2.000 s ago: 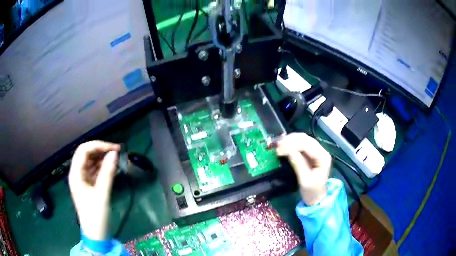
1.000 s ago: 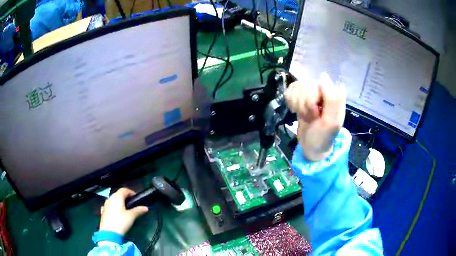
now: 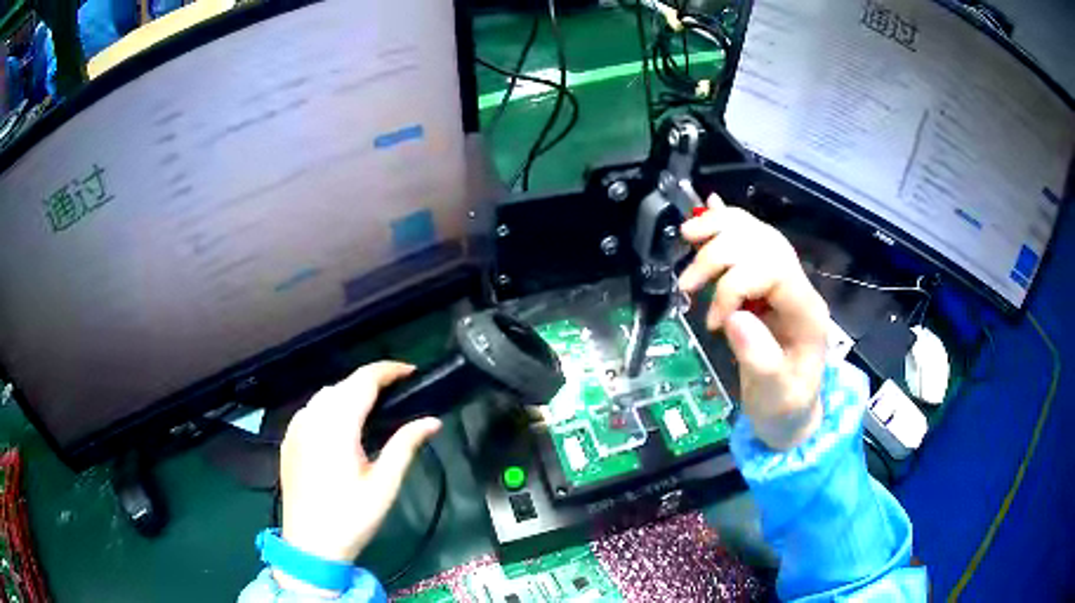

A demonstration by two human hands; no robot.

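My left hand (image 3: 342, 459) holds the black barcode scanner (image 3: 507, 357) by its handle, its round head over the fixture's left side with a bright glow on the boards. My right hand (image 3: 760, 312) is closed around the red grip (image 3: 698, 213) of the toggle clamp (image 3: 655, 236), most of the grip hidden by the fingers. The test fixture (image 3: 519, 509) holds green circuit boards (image 3: 607, 462) beneath a clear plate.
Two monitors (image 3: 236, 200) stand behind, each showing green 通过. More green boards (image 3: 545, 582) lie on pink bubble wrap (image 3: 678, 565) at the front edge. A white mouse (image 3: 928, 365) and power strip (image 3: 896, 418) are at right. Red wrap (image 3: 21, 530) is at far left.
The scanner has been raised and moved right over the fixture's left edge. My right hand has come down with the clamp lever. The view has shifted slightly.
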